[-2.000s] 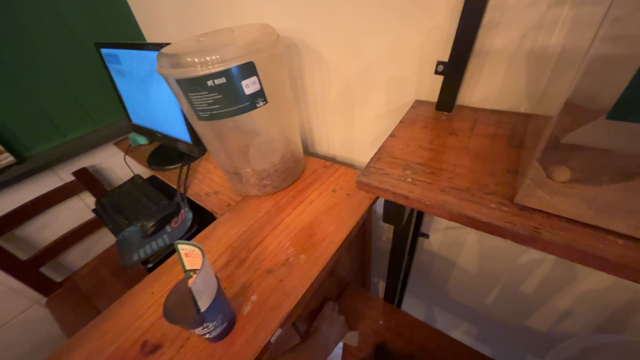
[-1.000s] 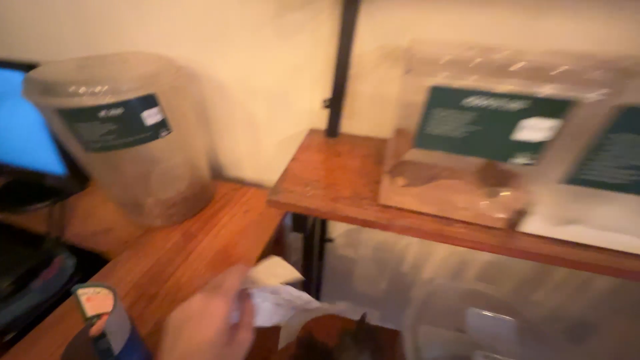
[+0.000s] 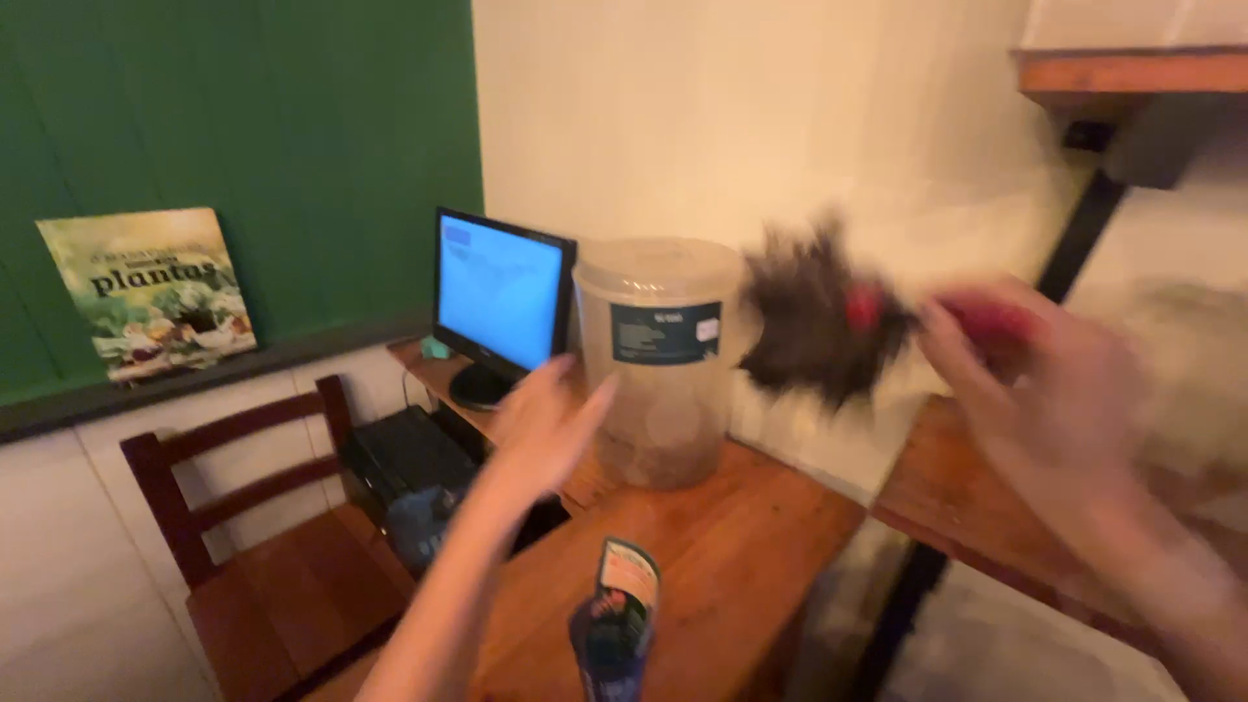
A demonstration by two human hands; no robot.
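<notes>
My right hand (image 3: 1043, 361) is raised at the right, fingers closed on the thin end of a dark, bristly, blurred object (image 3: 824, 312) with a red spot; its exact kind cannot be told. That object hangs in the air, just right of a large lidded translucent plastic container (image 3: 658, 409) with a dark green label. My left hand (image 3: 551, 424) reaches in front of the container's left side, fingers spread and blurred, seemingly holding nothing. Below, near the counter's front, stands a small blue cup (image 3: 609, 634) with a printed card upright in it.
The wooden counter (image 3: 726, 546) carries the container and cup. Behind it at the left are a lit monitor (image 3: 499, 288), a black device (image 3: 414, 448) and a wooden chair (image 3: 292, 546). A plant book (image 3: 156, 292) leans on the green wall. Wooden shelves (image 3: 975, 478) are at the right.
A hand that was low by the counter's edge one second ago is no longer there; both hands are now raised, the right one with the dark bristly object. The view has swung left.
</notes>
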